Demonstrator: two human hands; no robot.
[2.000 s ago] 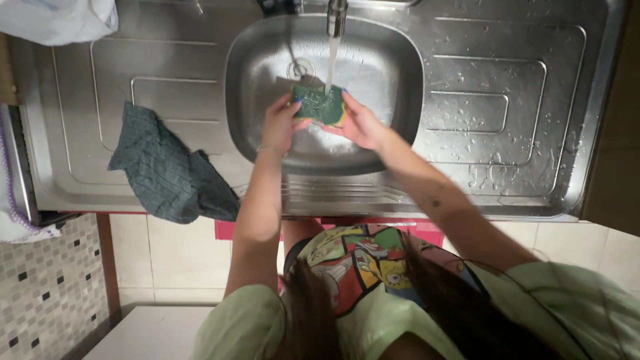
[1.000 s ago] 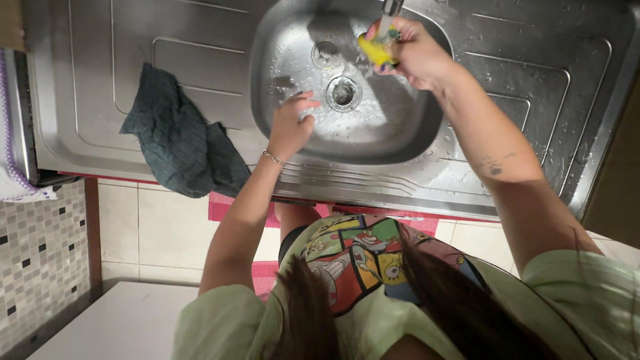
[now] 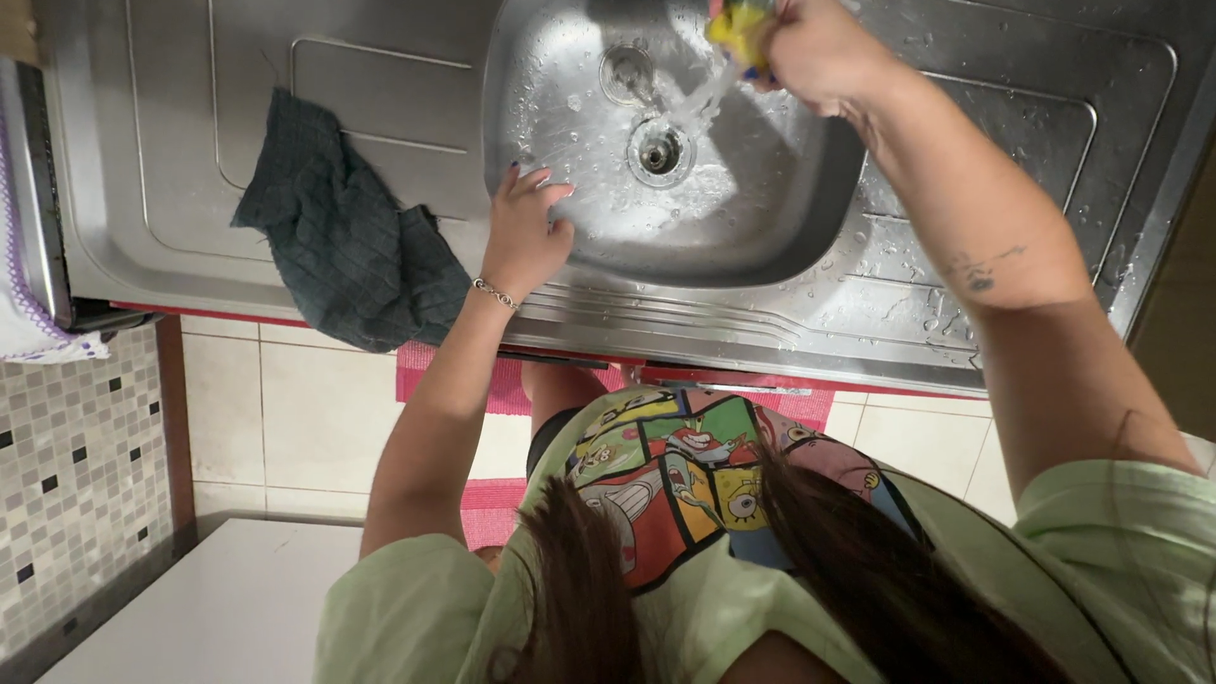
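My right hand [image 3: 817,57] grips a yellow and green sponge [image 3: 743,30] over the upper right part of the stainless steel sink basin [image 3: 760,271]. Water falls from around the sponge toward the drain [image 3: 658,155]. The tap is out of view. Over the basin's left edge, my left hand [image 3: 530,228] is held with its fingers apart and nothing in it. A dark green-grey cloth [image 3: 347,228] lies crumpled on the steel left of the basin, its lower end hanging at the front edge.
Ribbed drainboards flank the basin, the right one [image 3: 1007,114] wet with drops. At far left, a white cloth with purple trim [image 3: 28,285] hangs beside a mosaic surface [image 3: 85,427]. A white flat surface [image 3: 237,608] stands at lower left, and a pink mat [image 3: 494,503] lies on the floor.
Two seconds ago both hands held the sponge under running water. My left hand has let go and moved left to the basin's edge; my right hand has carried the sponge right. The view has shifted.
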